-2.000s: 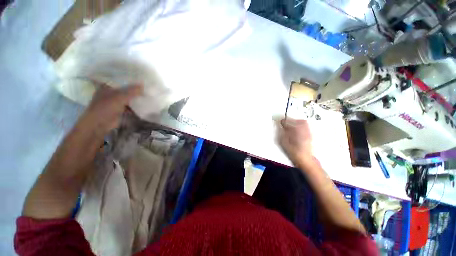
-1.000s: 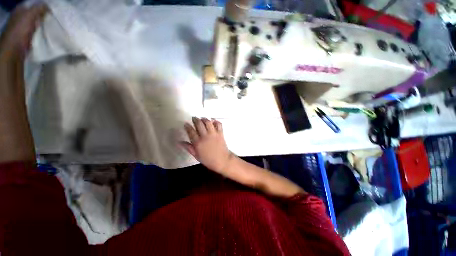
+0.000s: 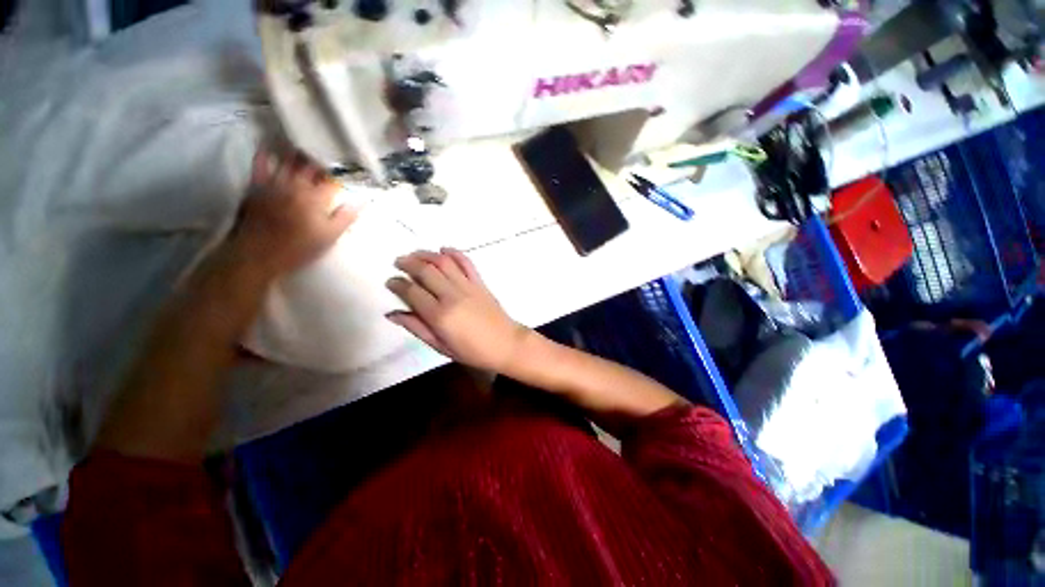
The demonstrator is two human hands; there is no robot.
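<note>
An off-white fabric piece lies on the white machine table at the left end of the cream sewing machine. My left hand is on the cloth beside the presser foot area; its fingers are bent and blurred, and whether they pinch the cloth is unclear. My right hand rests palm down at the cloth's right edge, fingers apart and holding nothing. More pale cloth lies beyond my left hand. The cloth under the machine head is hidden.
A dark smartphone lies on the machine bed, with blue thread snips and a dark cable bundle to its right. A blue crate with pale and dark cloth and a red box are at the lower right.
The view has shifted toward the machine. My left hand has come from the far-left cloth to the needle area. The cloth is now nearer the machine; my right hand stays at its edge.
</note>
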